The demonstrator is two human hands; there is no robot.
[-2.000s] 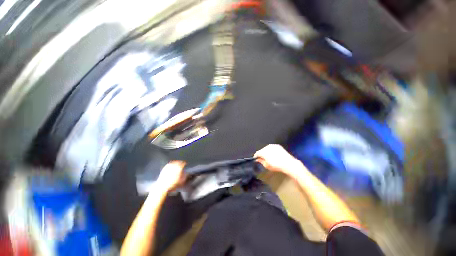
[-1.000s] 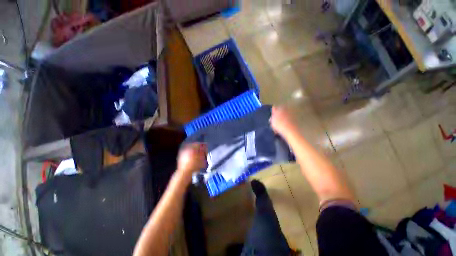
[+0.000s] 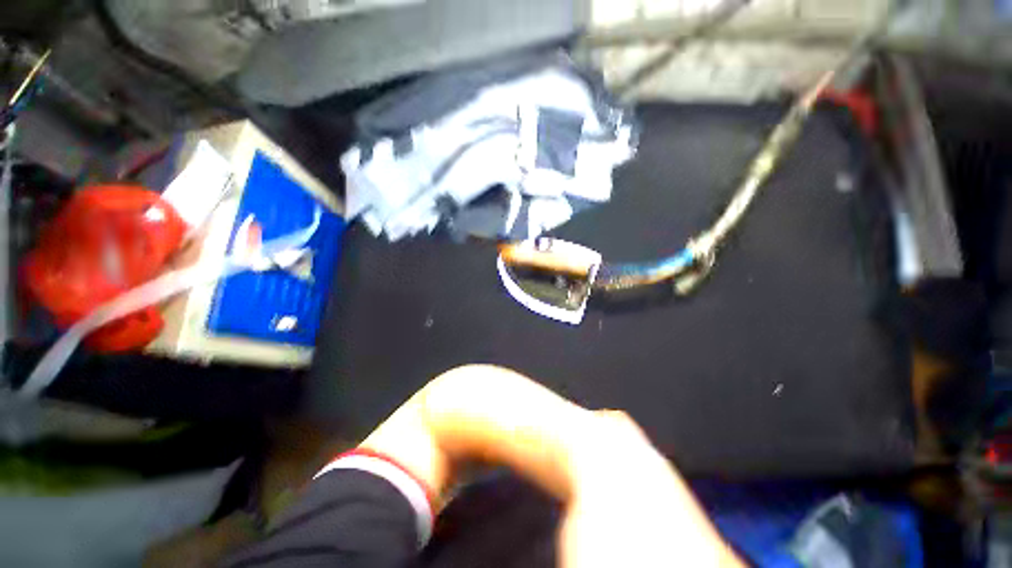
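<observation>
A steam iron [image 3: 552, 275] with a pale-rimmed soleplate and orange-brown handle lies on the black pressing table [image 3: 444, 333], with no hand on it. Bare forearms [image 3: 499, 419] cross or bend at the bottom centre, below a dark sleeve with a red and white cuff. No fingers of my left hand or my right hand can be made out, and what they may hold is hidden. A heap of grey and white garment panels [image 3: 477, 155] lies behind the iron.
The steam hose [image 3: 755, 183] runs from the iron to the upper right. A blue case lid [image 3: 266, 261] on a pale box, a white strap and a red plastic bag [image 3: 105, 261] are left. A blue basket [image 3: 888, 538] with grey pieces is lower right.
The view has turned from the blue basket and floor back to the pressing table. The panel that both hands held over the basket is no longer seen in them.
</observation>
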